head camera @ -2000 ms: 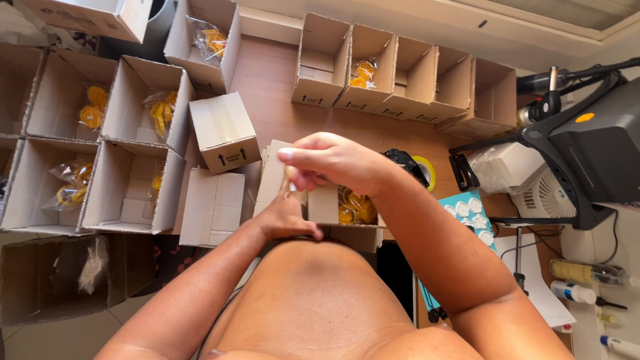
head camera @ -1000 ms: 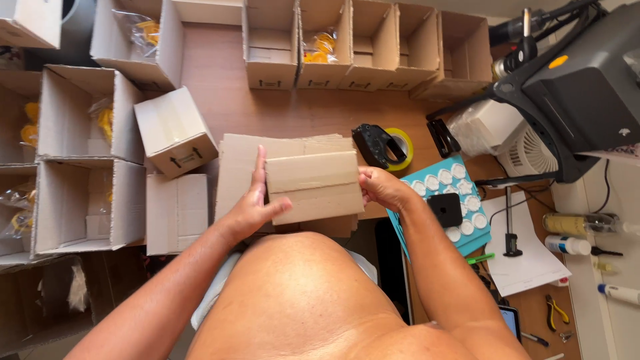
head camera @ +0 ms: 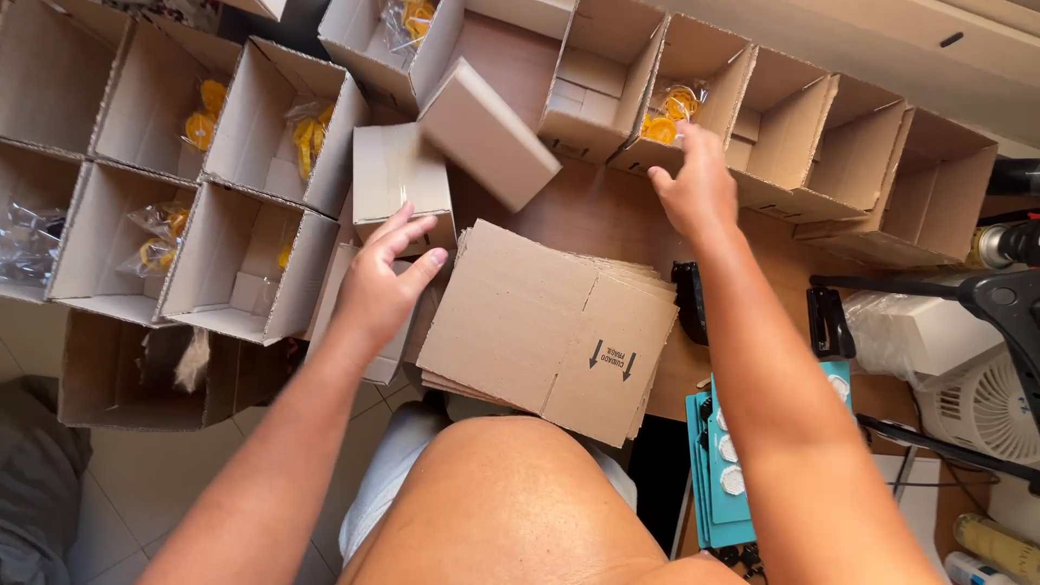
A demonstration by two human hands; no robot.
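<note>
My left hand is spread, with nothing in it, just in front of a closed cardboard box. Another closed box lies tilted and slightly blurred beside that one, against its upper right. My right hand reaches to the front of an open cardboard bin that holds yellow plastic pieces in a clear bag; its fingertips are at the bag, and a grip on it cannot be made out. Between my forearms lies a stack of flat cardboard blanks with printed arrows.
More open cardboard bins stand at the left, several with bagged yellow pieces. Others line the back right. A black tape dispenser, teal sheets with white pieces, a stapler and a white fan are at the right.
The closed box that was between my hands over the stack now lies by the other box at upper left. My right hand has moved up to the back bins. The view has turned.
</note>
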